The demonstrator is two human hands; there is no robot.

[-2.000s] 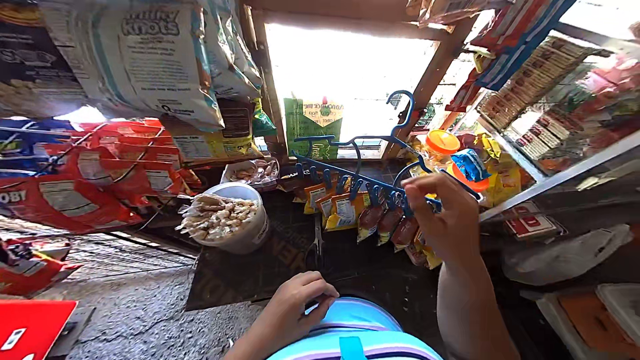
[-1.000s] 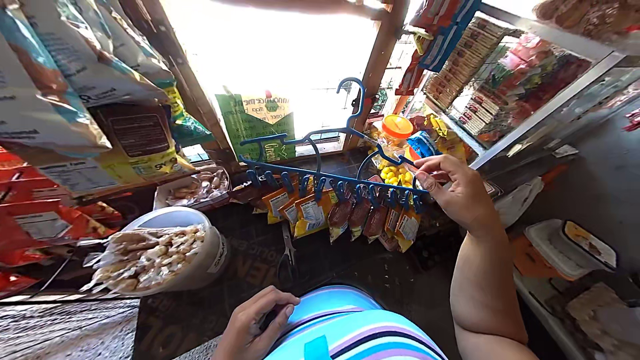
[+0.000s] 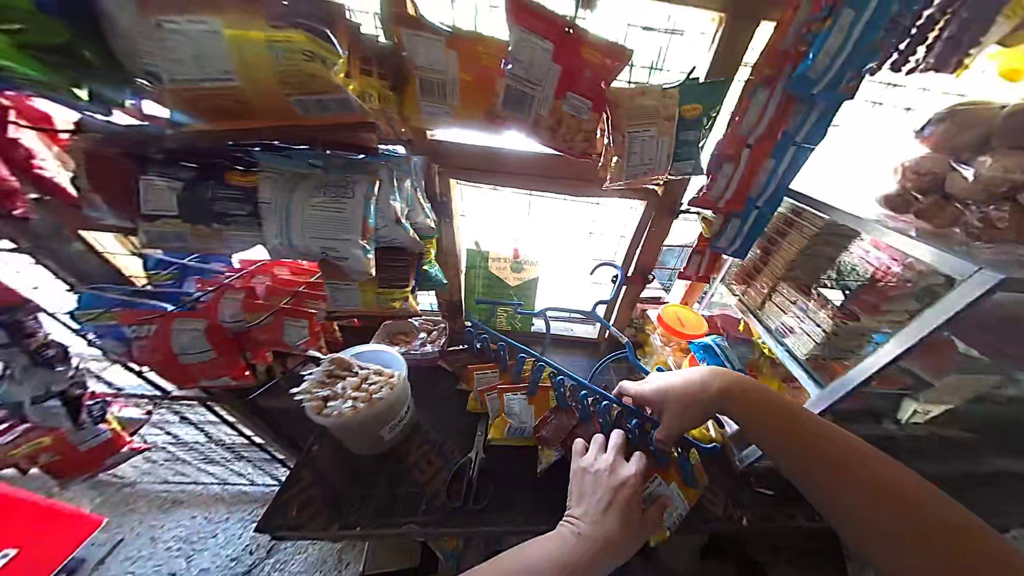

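A blue plastic clip hanger point(image 3: 548, 364) tilts down to the right over the dark counter, its hook pointing up. Small snack packets hang from its clips, among them a yellow-orange packet point(image 3: 514, 413) and a dark red packet point(image 3: 558, 426). My right hand point(image 3: 680, 400) grips the hanger's bar near its right end, thumb and fingers around it. Below the bar, my left hand point(image 3: 610, 488) is at the hanging packets, its fingertips among the clips; whether it pinches one is hidden. A yellow packet point(image 3: 668, 504) hangs just right of that hand.
Scissors point(image 3: 472, 472) lie on the dark counter point(image 3: 360, 500). Left of them stands a white tub point(image 3: 364, 420) full of small wrapped pieces, with a clear container point(image 3: 412, 336) behind. An orange-lidded jar point(image 3: 682, 322) stands behind the hanger. Snack bags point(image 3: 312, 208) hang above and left; a metal-framed case point(image 3: 904, 336) is at right.
My left hand has moved from near my body up to the packets. My right hand now grips the bar, and the hanger tilts more. The view has shifted to show more hanging bags.
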